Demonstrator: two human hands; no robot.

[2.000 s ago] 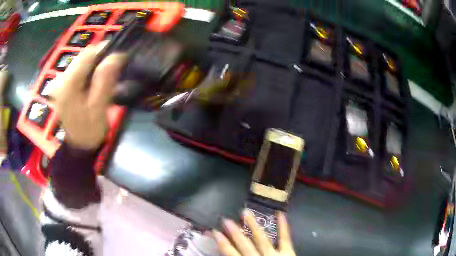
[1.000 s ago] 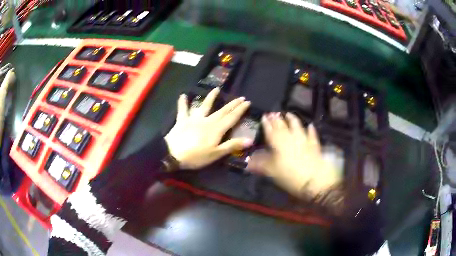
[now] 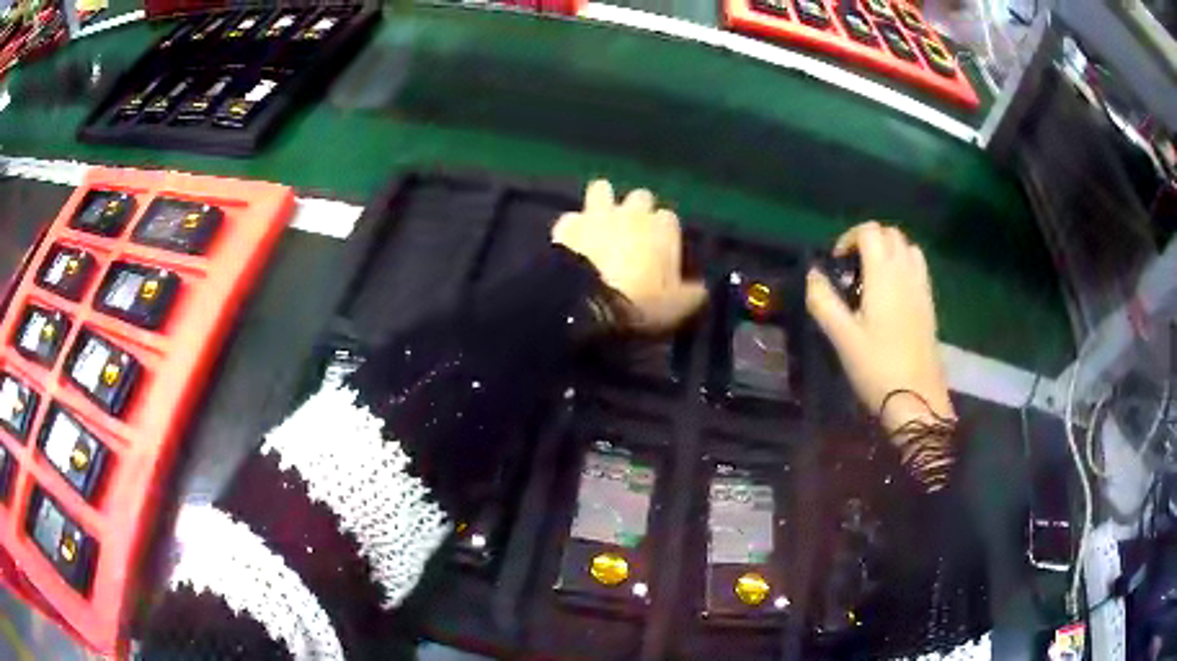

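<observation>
A black compartment tray [image 3: 432, 239] lies in front of me, with two bare compartments at its upper left. Closed flip phones with round gold discs lie in it: one [image 3: 762, 349] in the upper row between my hands, two [image 3: 612, 510] [image 3: 742, 523] in the lower row. My left hand [image 3: 626, 258] is over the upper row, palm down; whether it grips anything is hidden. My right hand [image 3: 891, 304] is at the tray's upper right, its thumb and fingers closed around a black phone [image 3: 845, 275], mostly hidden. My sleeves cover parts of the lower row.
A red tray [image 3: 245, 258] of closed phones is at the left. Another black tray [image 3: 110, 123] with phones is at the upper left, on the green belt [image 3: 516, 103]. A red tray [image 3: 949, 84] stands at the upper right. Pale cables [image 3: 1084, 452] hang at the right edge.
Both hands have moved from the tray's near row to its far row, the right one further right. The view has shifted, and the tray's upper-left compartment that held a phone is now bare.
</observation>
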